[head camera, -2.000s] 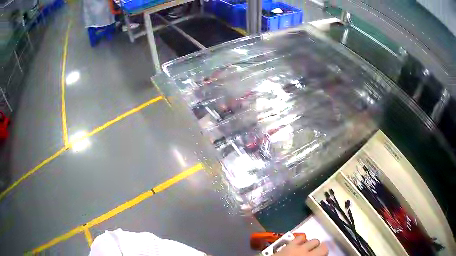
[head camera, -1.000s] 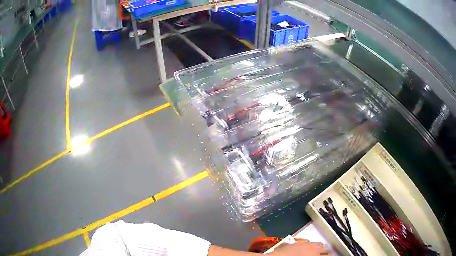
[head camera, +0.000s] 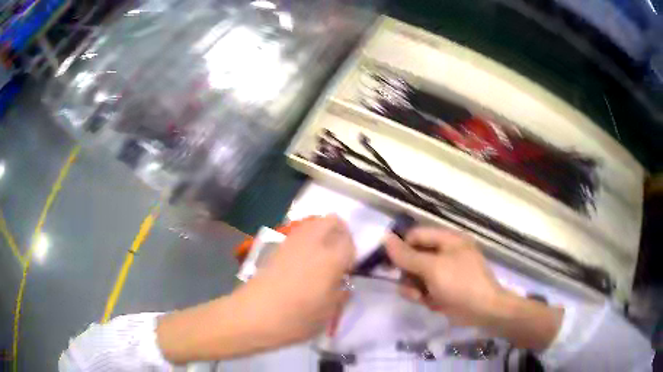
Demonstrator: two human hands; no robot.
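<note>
My left hand (head camera: 302,272) and my right hand (head camera: 447,272) are close together over the left part of the white layout board (head camera: 436,320). A short dark strip (head camera: 379,251), which looks like black tape, is held between my fingers. The image is blurred, and the parts under my fingertips are hidden. A white holder (head camera: 259,254) and an orange clamp-like part (head camera: 291,227) show beside my left hand at the board's left edge. Dark fixtures (head camera: 447,350) stand along the board near the bottom.
A cream divided tray (head camera: 465,87) lies beyond my hands. It holds black sleeved leads (head camera: 429,200) in front and red-and-black wires (head camera: 501,149) behind. Items under clear plastic (head camera: 182,109) lie at upper left. Grey floor with yellow lines (head camera: 131,254) is at far left.
The view has swung right and down to the board. Both hands are now in view, where only my left hand showed before. A dark strip is now between them.
</note>
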